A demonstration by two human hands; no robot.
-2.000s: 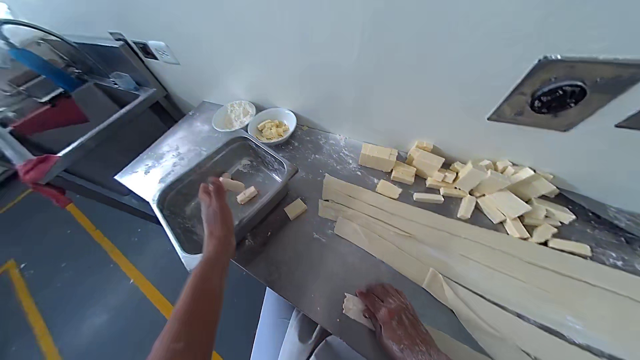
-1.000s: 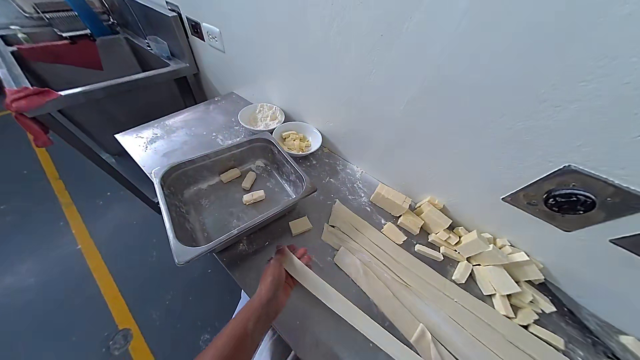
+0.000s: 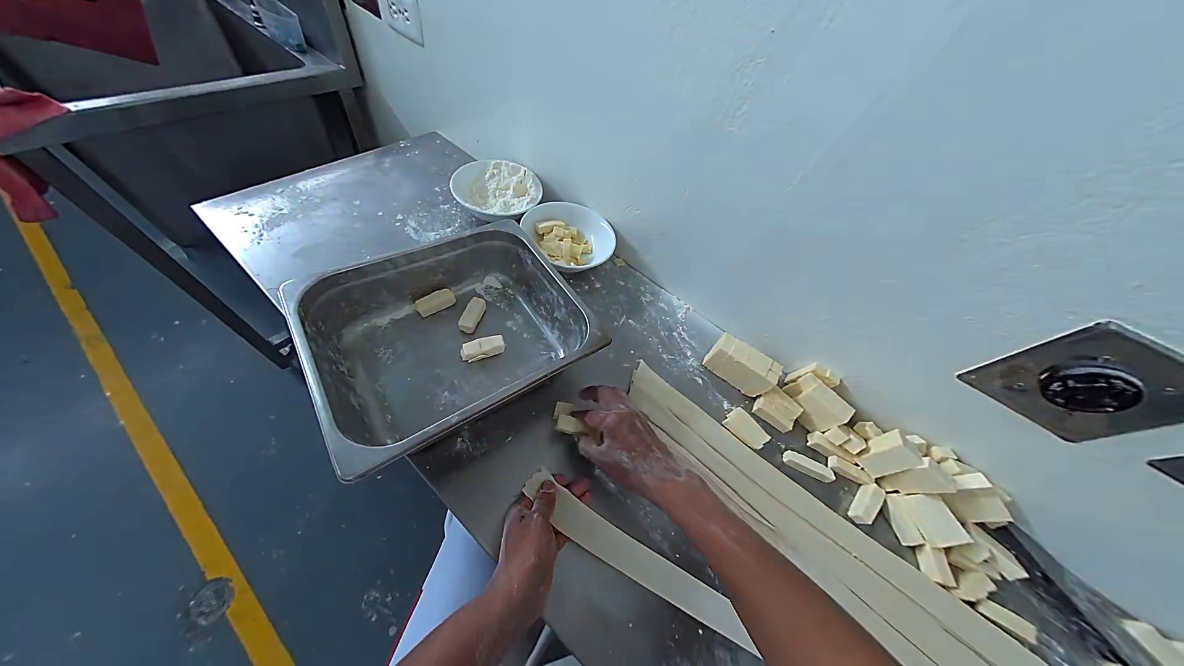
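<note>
My left hand (image 3: 535,529), near the table's front edge, grips the end of a dough strip (image 3: 647,566) that runs off toward the lower right. My right hand (image 3: 624,439) has its fingertips on cheese pieces (image 3: 572,421) just below the pan's corner. Three dough-wrapped pieces (image 3: 482,348) lie apart in the steel pan (image 3: 444,430). Beside my right forearm, long flat dough strips (image 3: 814,527) lie side by side. Behind them, along the wall, a heap of pale cheese blocks and sticks (image 3: 911,476) is spread out.
A white bowl of flour (image 3: 504,188) and a white bowl of cheese bits (image 3: 568,237) stand behind the pan by the wall. A metal sink unit (image 3: 203,97) with a red cloth (image 3: 26,111) is at the upper left. A metal outlet plate (image 3: 1096,381) is on the wall.
My right hand, out of view one second ago, is now at the cheese pieces near the pan. My left hand still grips the strip's end. Two seconds ago, my left hand was over the pan.
</note>
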